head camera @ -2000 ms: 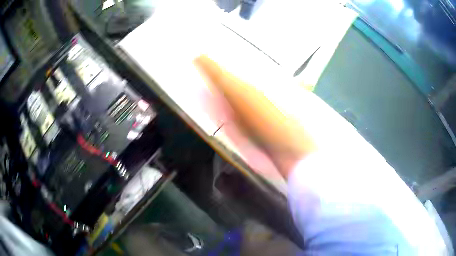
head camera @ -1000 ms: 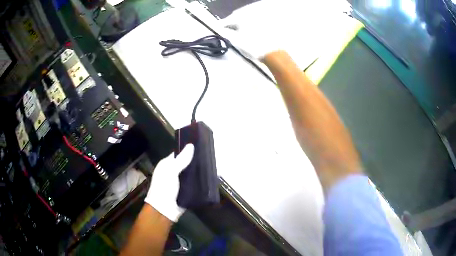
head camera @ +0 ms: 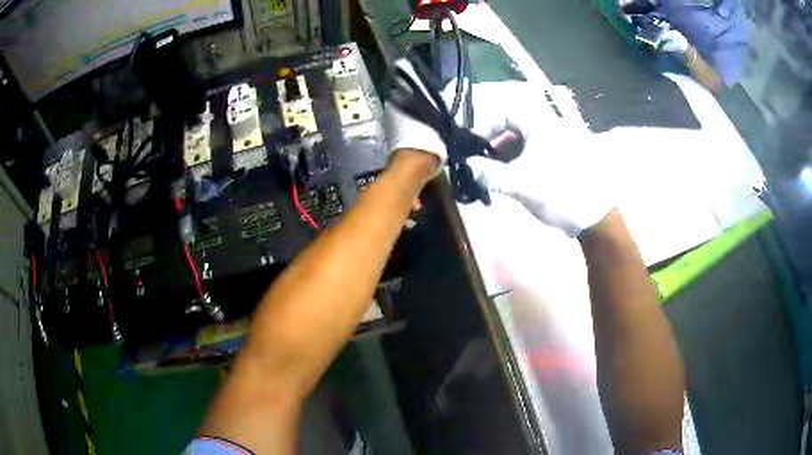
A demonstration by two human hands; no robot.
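Observation:
My left hand [head camera: 415,127], in a white glove, is at the upper middle, closed around a bundle of black cable [head camera: 434,99]. My right hand [head camera: 556,195], also gloved in white, is just right of it over the white bench top. Its fingertips are at the lower end of the same bundle, near a black cable end; glare and blur hide whether they grip it. The power adapter body cannot be made out.
The black test rig [head camera: 258,191] with pale sockets and red leads stands on the left, a monitor [head camera: 116,40] behind it. A lime-green strip [head camera: 712,256] crosses the conveyor. Another person's gloved hand [head camera: 674,40] is at the upper right.
The view has swung left, showing more of the rig. My left hand has let go of the black adapter and now holds black cable. My right hand is now close beside it.

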